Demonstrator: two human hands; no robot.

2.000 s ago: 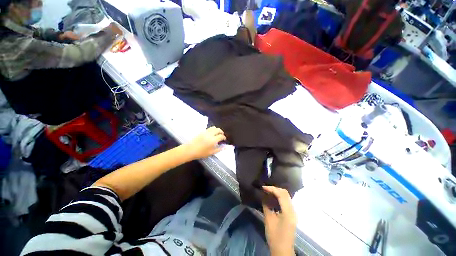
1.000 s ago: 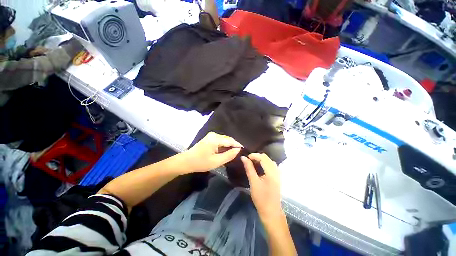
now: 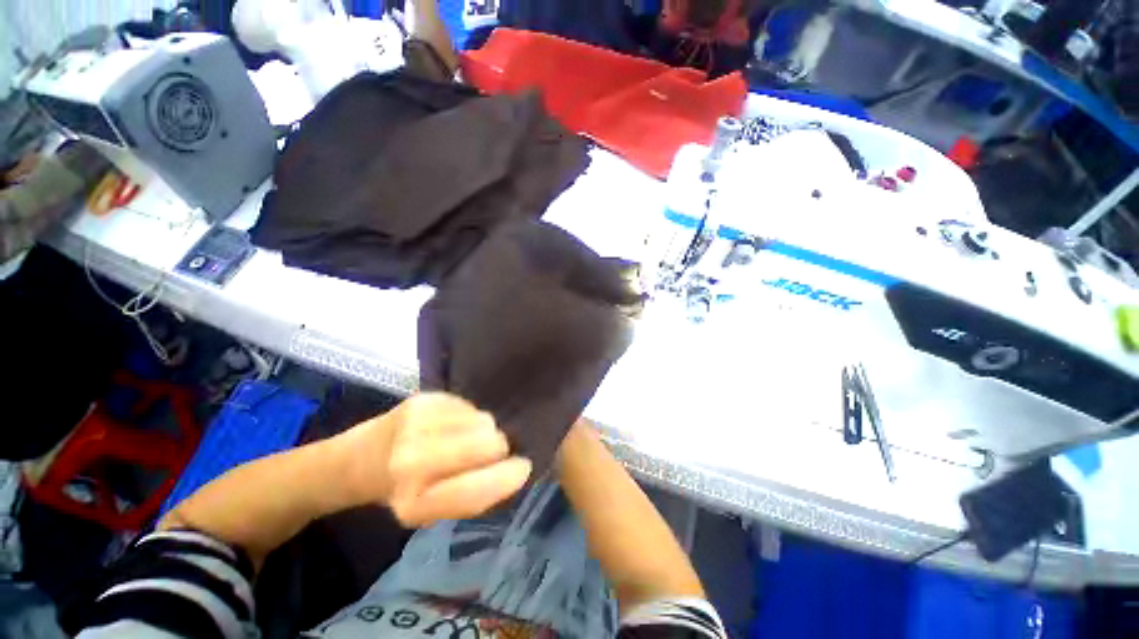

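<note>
A dark brown garment piece is drawn from beside the needle area down towards me, over the table's front edge. My left hand is closed in a fist on its near end. Its fingertips and the pinched edge are hidden. My right wrist shows at the cloth's near right side. The right fingers are hidden behind the cloth. The white sewing machine with a blue stripe stands right of the cloth. The cloth's far right end lies by the presser foot area, where the needle cannot be made out.
A loose dark brown stack lies beyond my hands, with red cloth behind it. Tweezers and snips lie on the right. A grey motor box and small control box stand left. A person's sleeve shows far left.
The view has swung to the right. My hands, pinching close together before, are now overlapped by cloth. The left has closed into a fist, and the right has gone behind the piece.
</note>
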